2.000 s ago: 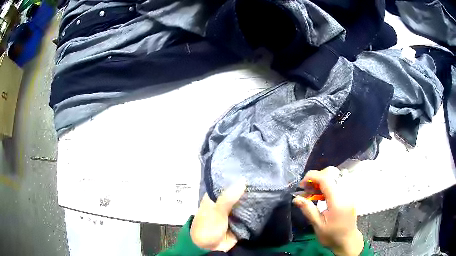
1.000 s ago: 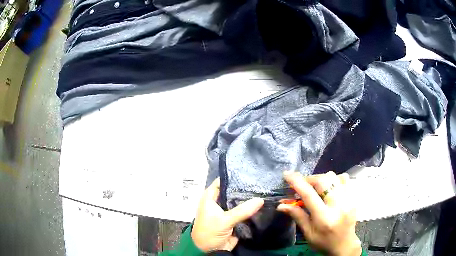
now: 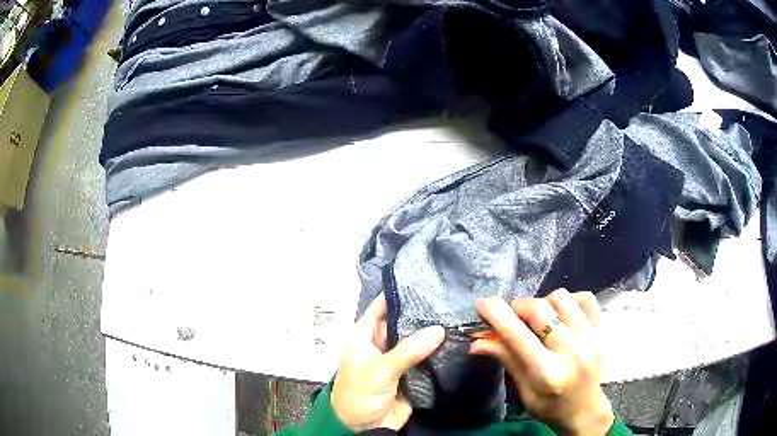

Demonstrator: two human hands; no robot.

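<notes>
A garment (image 3: pixel 460 247), grey inside and navy-black outside, lies over the table with its near end at the front edge. My left hand (image 3: pixel 379 366) pinches that end, thumb on the grey cloth beside a seam. My right hand (image 3: pixel 545 353) holds thread snips (image 3: pixel 484 341); a bit of orange handle shows and the short metal blades lie at the seam near my left thumb. Most of the snips is hidden by my fingers. A dark panel (image 3: pixel 609 226) with small white lettering lies right of the grey cloth.
A garment pile (image 3: pixel 281 115) in dark and grey layers, with small round fasteners, covers the back left of the white table (image 3: pixel 221 255). More dark cloth lies at the back and right. A tan box (image 3: pixel 21 136) and a blue bin (image 3: pixel 72 43) stand on the floor at left.
From two seconds ago, the snips have moved left along the seam, close to my left thumb. My left hand has shifted slightly right with the cloth. My right fingers have closed further over the orange handle.
</notes>
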